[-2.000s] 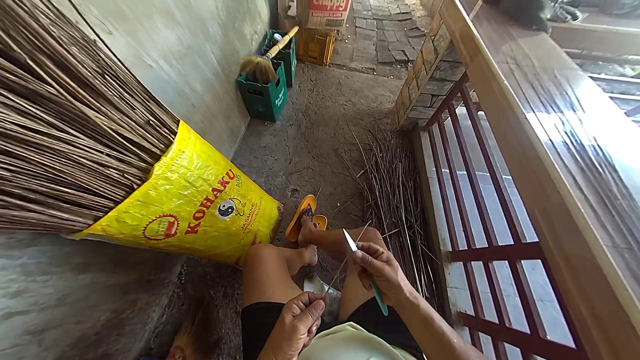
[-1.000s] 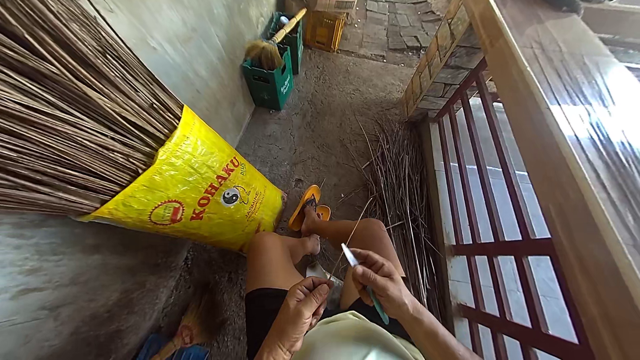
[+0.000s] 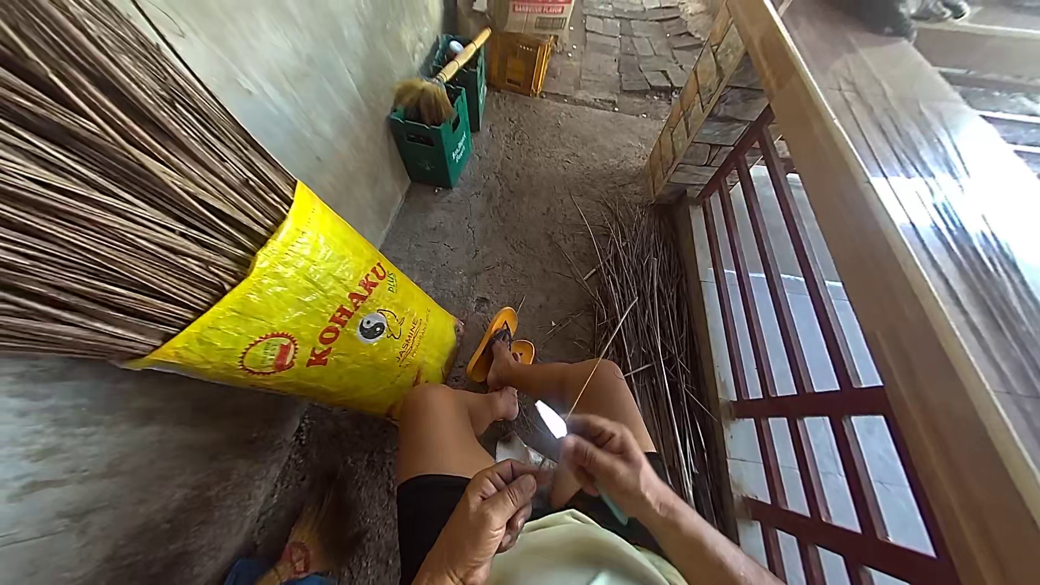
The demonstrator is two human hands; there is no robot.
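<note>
My right hand [image 3: 609,463] is closed around the green handle of a knife, whose bright blade [image 3: 552,419] points up and to the left over my lap. A thin stick [image 3: 603,354], likely a palm-leaf midrib, slants up from beside the right fingers past my knee. My left hand [image 3: 497,508] has its thumb and fingertips pinched together just left of the right hand; the thin strand between the hands is hard to make out. A yellow printed sack [image 3: 325,325] stands at my left, filled with long brown sticks [image 3: 122,179]. More dark sticks [image 3: 650,325] lie in a pile on the floor to the right.
Green crates [image 3: 431,146], one with a soft broom [image 3: 426,99] on it, stand by the wall. Behind them are an orange crate [image 3: 520,63] and a cardboard box [image 3: 540,16]. A red metal railing [image 3: 796,268] runs along the right. Orange flip-flops [image 3: 490,345] lie by my feet.
The thin stick now slants up and to the right from beside the knife. The hands remain close together over my lap.
</note>
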